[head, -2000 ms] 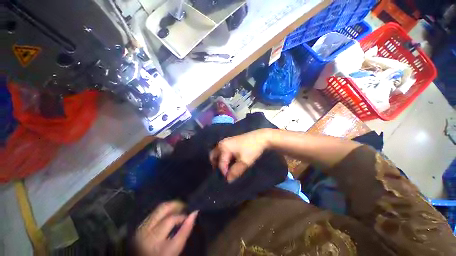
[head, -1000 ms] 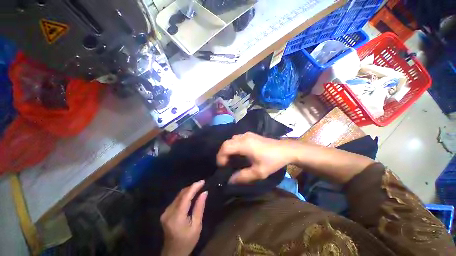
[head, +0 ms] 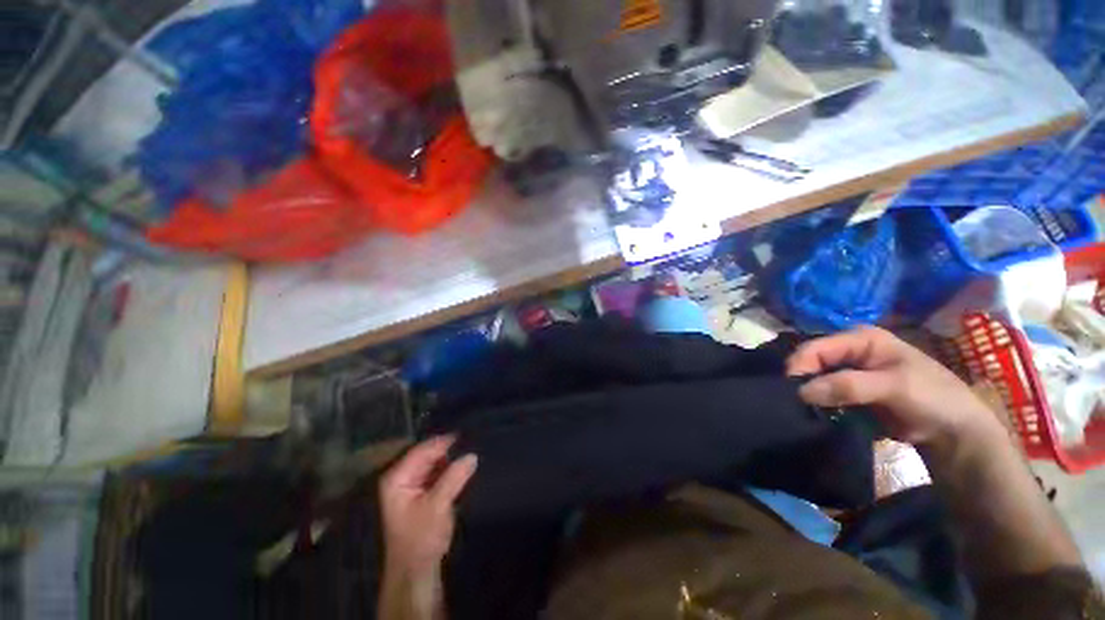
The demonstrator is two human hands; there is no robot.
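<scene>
A black garment [head: 630,424] lies over my lap below the table edge, its upper band stretched out between my two hands. My left hand [head: 422,494] pinches the garment at its left side with thumb and finger. My right hand [head: 875,385] pinches it at its right upper corner. The button-sewing machine [head: 648,55] stands beyond, cut off by the top edge, with its bright bed plate [head: 669,237] at the table edge, apart from the garment.
A cream tray [head: 776,91] and a dark metal tool [head: 754,160] lie right of the machine head. A red-orange bag [head: 394,121] and blue plastic [head: 230,91] are to its left. A blue bag [head: 836,276] hangs below the table, near a red basket [head: 1012,375] on the right.
The view has swung left. My hands have moved from close together to far apart, and the garment between them has gone from bunched to stretched out.
</scene>
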